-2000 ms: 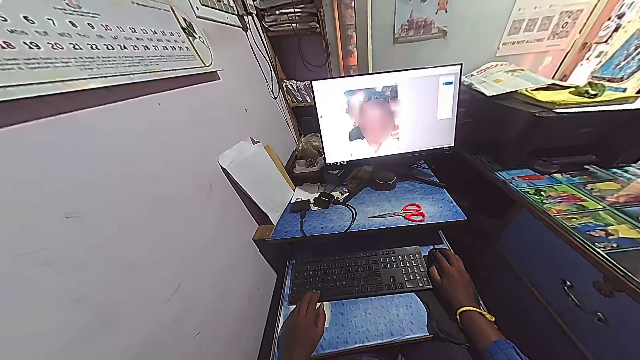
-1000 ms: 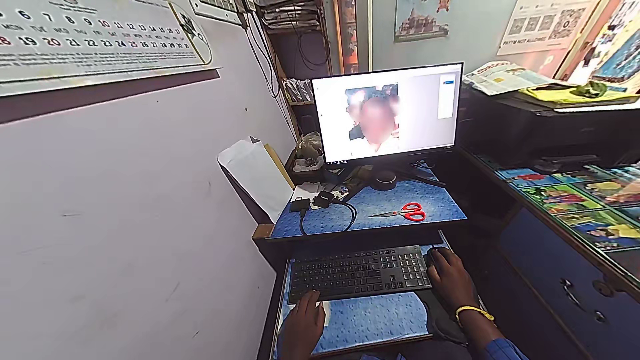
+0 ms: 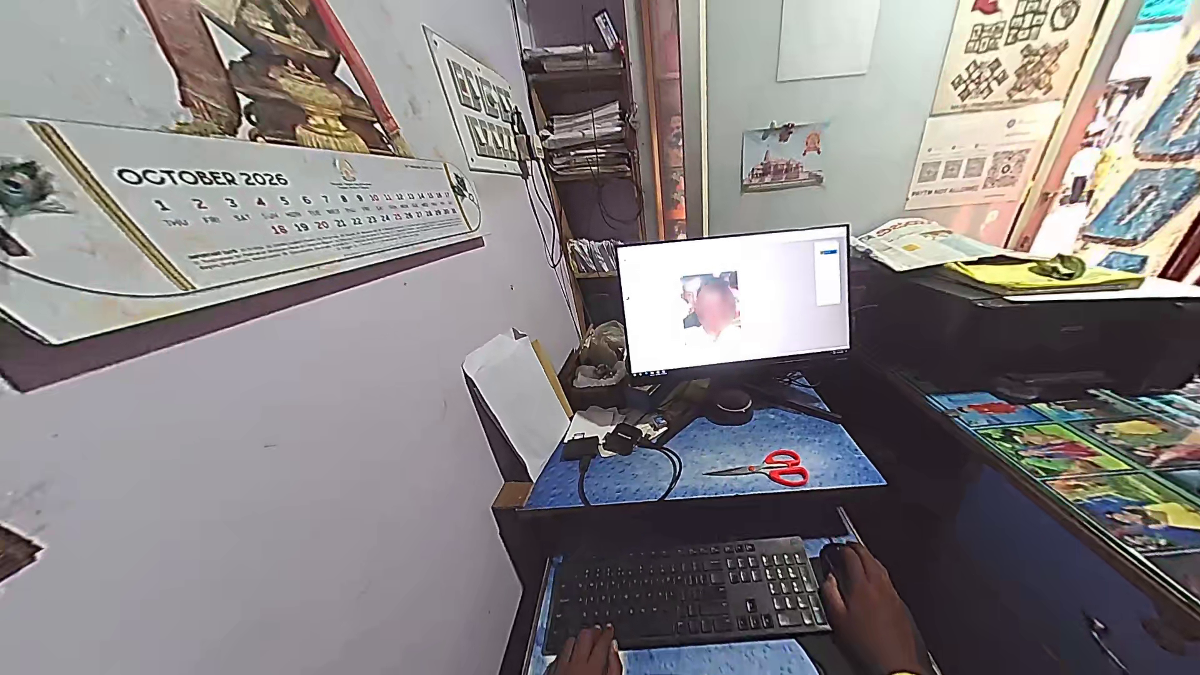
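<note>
My right hand (image 3: 872,605) rests over a black computer mouse (image 3: 832,561) at the right end of a black keyboard (image 3: 694,591). At the keyboard's lower left edge lies my left hand (image 3: 589,652), holding nothing that I can see, its wrist cut off by the frame. The keyboard sits on a pull-out tray with a blue surface. Above it, on the blue desk top (image 3: 712,450), are red-handled scissors (image 3: 773,468) and a black cable (image 3: 677,469). A lit monitor (image 3: 741,300) shows a picture in a pale window.
White papers (image 3: 520,394) lean by the wall at the left of the desk. Behind them stands a basket (image 3: 600,375) with plastic bags. On the right are a black printer (image 3: 1050,328) with papers on top and a counter (image 3: 1059,450) covered with pictures. A calendar (image 3: 309,206) hangs on the left wall.
The view has tilted up and shows more of the wall. Both hands keep their places at the keyboard and mouse.
</note>
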